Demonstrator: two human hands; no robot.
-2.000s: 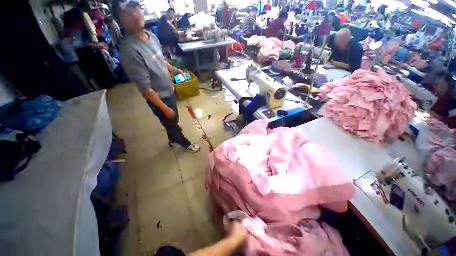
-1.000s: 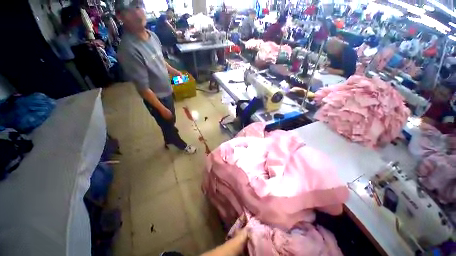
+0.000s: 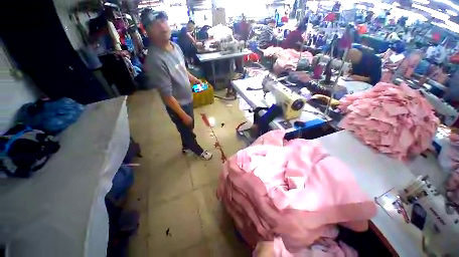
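The left pile (image 3: 297, 185), a large, high mound of light pink cloth, stands directly before me against the near edge of the sewing table (image 3: 370, 165). Its top is pale and loosely folded. Part of the centre pile (image 3: 329, 248), smaller and crumpled, shows below it at the bottom edge. A pale tan shape lies at the bottom edge beside it; I cannot tell whether it is my left hand or cloth. My right hand is not in view.
A ruffled pink table pile (image 3: 392, 118) and a white sewing machine (image 3: 438, 221) are at right. A cream machine (image 3: 287, 100) is beyond. A person (image 3: 173, 75) stands in the tiled aisle by a yellow crate (image 3: 204, 98). A grey-white covered surface (image 3: 65, 185) is at left.
The view has shifted, so the scene sits further right and slightly lower. My left forearm, earlier reaching from the bottom edge to the centre pile, no longer shows clearly. The left pile keeps its shape.
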